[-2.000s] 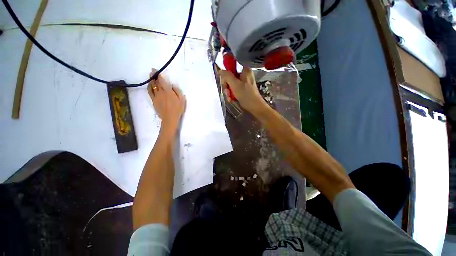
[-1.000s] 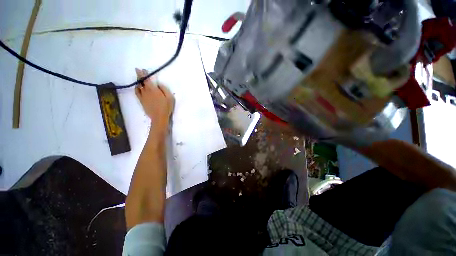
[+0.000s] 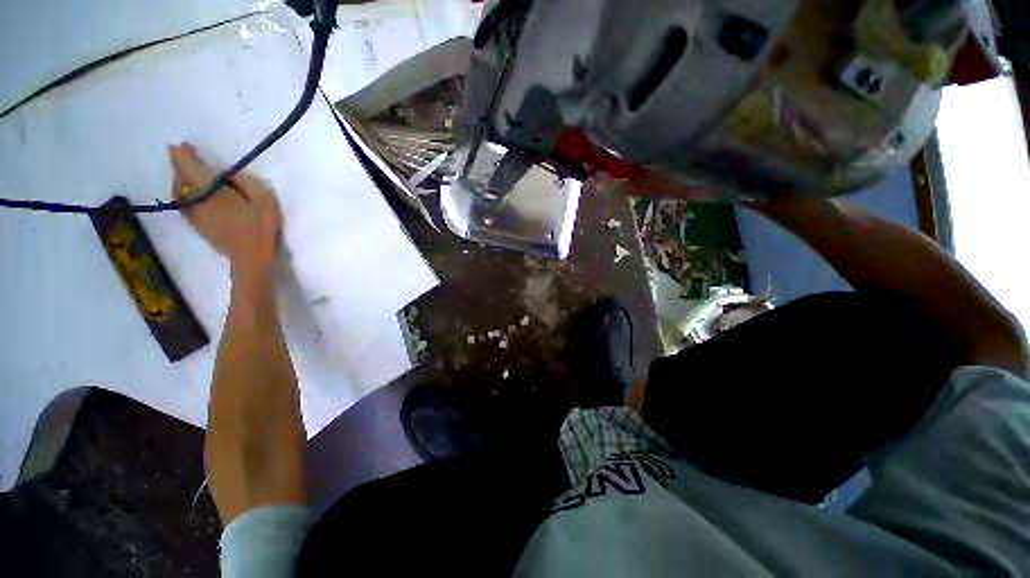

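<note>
The cutting machine (image 3: pixel 723 96) fills the upper right, its blade guard at the lay's cut edge. Its silver base plate (image 3: pixel 514 209) is over the dark surface beside the lay. My right hand (image 3: pixel 689 190) is mostly hidden behind the motor body, closed at the red guide handle (image 3: pixel 587 152). My left hand (image 3: pixel 232 215) lies flat on the white paper marker (image 3: pixel 328 282), fingers apart, the black power cable (image 3: pixel 282 124) crossing it. The dark cutting weight (image 3: pixel 149 280) with a yellow patch lies left of it.
Layered grey fabric edges (image 3: pixel 395 130) spread between lay and machine. Small scraps (image 3: pixel 497 336) lie on the dark brown surface. A pale round tub (image 3: pixel 723 311) with green offcuts near it is at the right. My shoes (image 3: pixel 443 423) are below. A long cut line curves at upper left.
The machine has swung round and its base plate has come clear of the stack, into view. The view has turned; my left hand stays flat on the paper. The cut edge now gapes, showing layers.
</note>
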